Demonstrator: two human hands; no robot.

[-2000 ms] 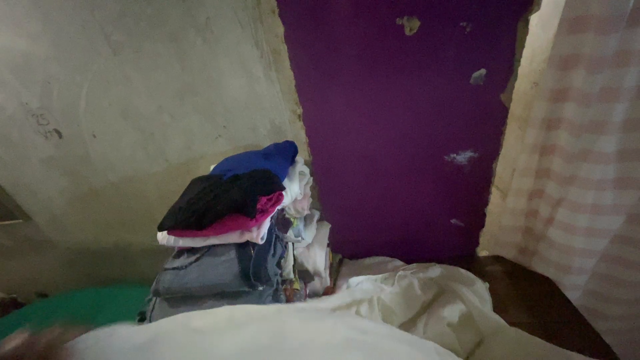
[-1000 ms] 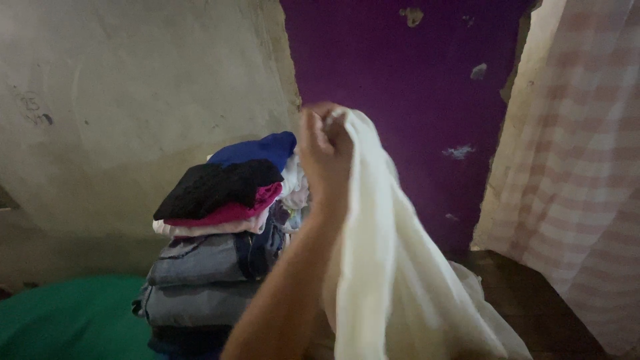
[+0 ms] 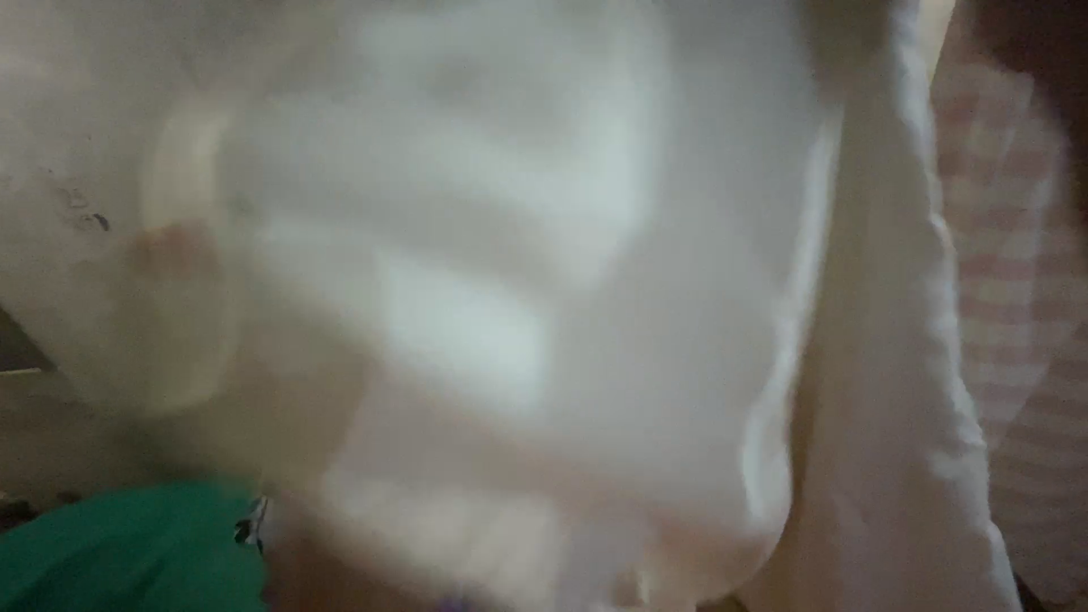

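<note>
A large white cloth point(image 3: 680, 340), strongly blurred, is raised and spread across most of the head view. At its left edge shows a small blurred skin-toned patch, which looks like my left hand point(image 3: 174, 246) closed on the fabric; its fingers cannot be made out. My right hand cannot be made out anywhere. Toward the right, a crumpled edge of white fabric hangs down in sharper focus. The cloth hides the middle of the scene, including whatever lies behind it.
Green fabric point(image 3: 127, 552) lies at the lower left, below a grey plastered wall point(image 3: 59, 280) with dark marks. A pink-and-white checked curtain point(image 3: 1003, 280) hangs at the right.
The white cloth, bunched in a raised hand one second ago, is now spread wide in front of the view. It covers the folded clothes and the purple panel seen before.
</note>
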